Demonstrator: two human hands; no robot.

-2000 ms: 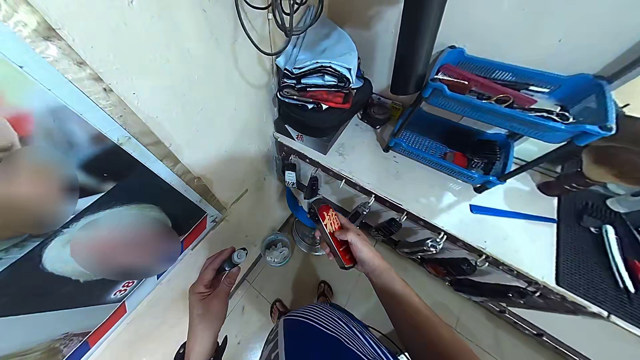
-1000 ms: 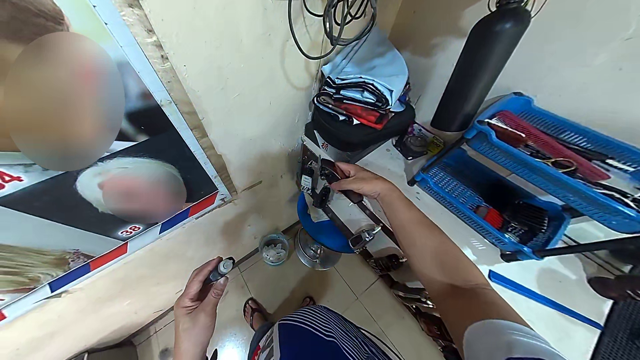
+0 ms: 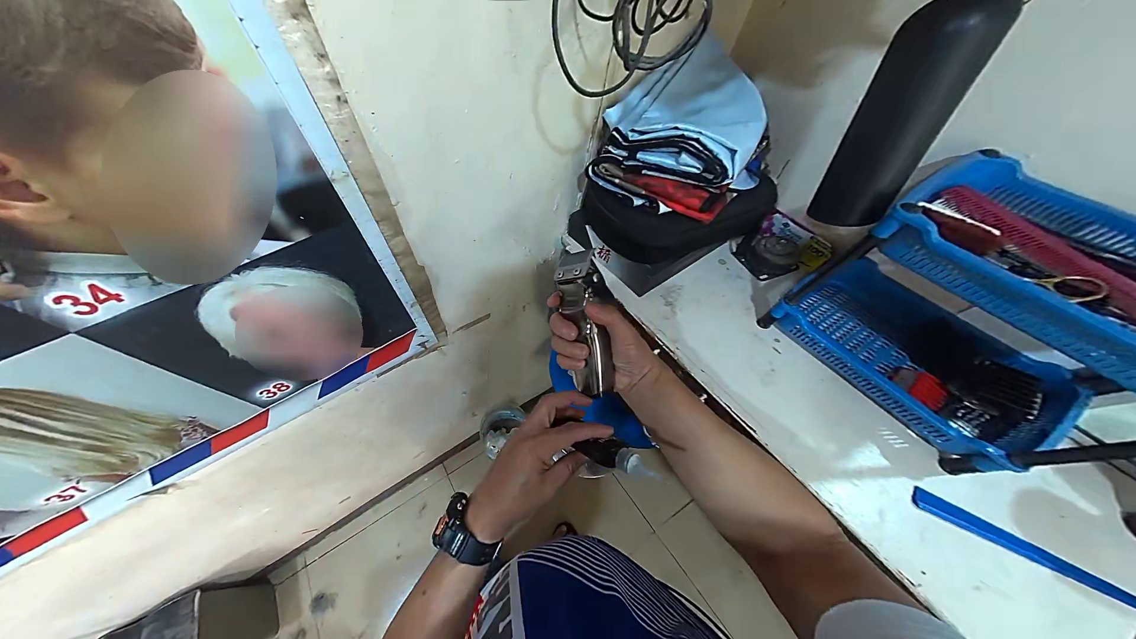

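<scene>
My right hand point(image 3: 626, 351) grips a metallic hair clipper point(image 3: 596, 351), its blade end upward, beside the front edge of the white counter. Just below it, my left hand point(image 3: 519, 461) holds a small dark object point(image 3: 602, 453) with a translucent pale end pointing to the right. The fingers hide part of that object, and its exact kind cannot be told. A black wristwatch point(image 3: 463, 532) is on the left wrist. Near the clipper's blade, partly behind it, another clipper or box stands at the counter's corner, hard to make out.
Folded cloths point(image 3: 692, 115) lie on a black case point(image 3: 683, 217) on the counter point(image 3: 745, 355). A two-tier blue plastic basket rack point(image 3: 852, 355) holds combs, scissors and brushes. A blue strip point(image 3: 1021, 541) lies nearer. Cables point(image 3: 635, 44) hang above; a clear container point(image 3: 499, 428) stands low by the wall.
Two seconds ago my right hand held a red and black item with writing; it then reached to the counter's corner and now holds the metallic clipper. The left hand has come close beneath it.
</scene>
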